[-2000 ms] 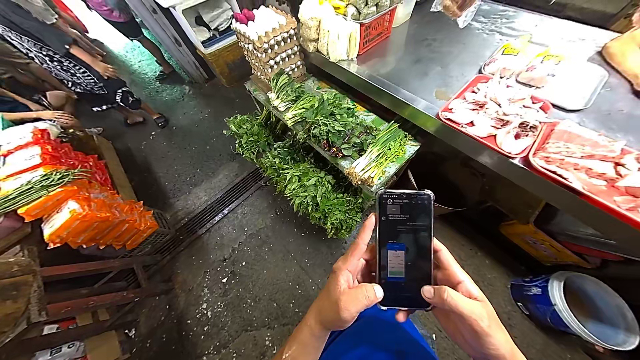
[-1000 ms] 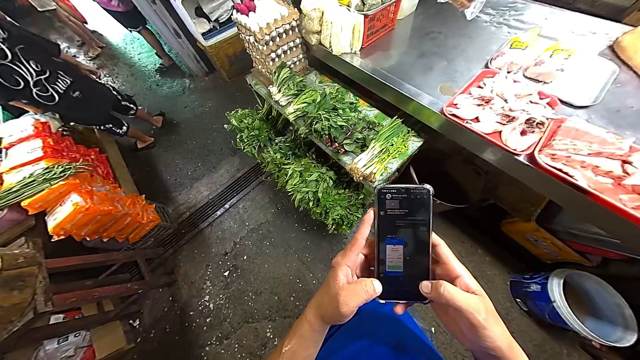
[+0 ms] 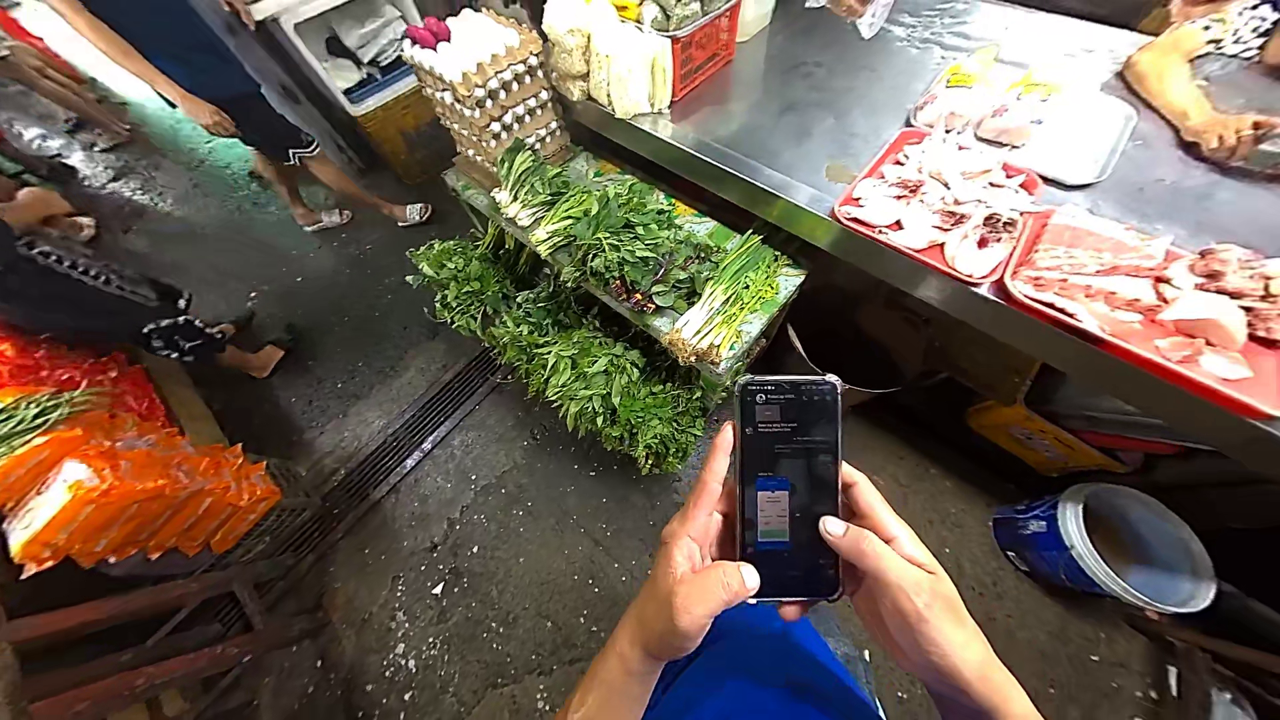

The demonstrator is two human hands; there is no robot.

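Observation:
A smartphone in a clear-edged case is held upright between both hands, its lit screen showing a dark chat page. My left hand grips its left side, thumb at the lower left edge. On the other side, my right hand holds the phone with its thumb over the right edge of the screen. Fingers behind the phone are mostly hidden. Beyond the phone, bundles of leafy greens and spring onions lie on a low table, with more greens beneath.
A metal counter bears red trays of meat. Stacked egg trays stand behind the greens. At right is a blue bucket; at left, orange packets. A floor drain crosses the concrete. People stand at upper left; one person's arm rests at the counter.
Both hands still hold the phone in much the same place. A person in dark shorts now stands nearer the egg trays, and another person's arm has appeared at the counter's right.

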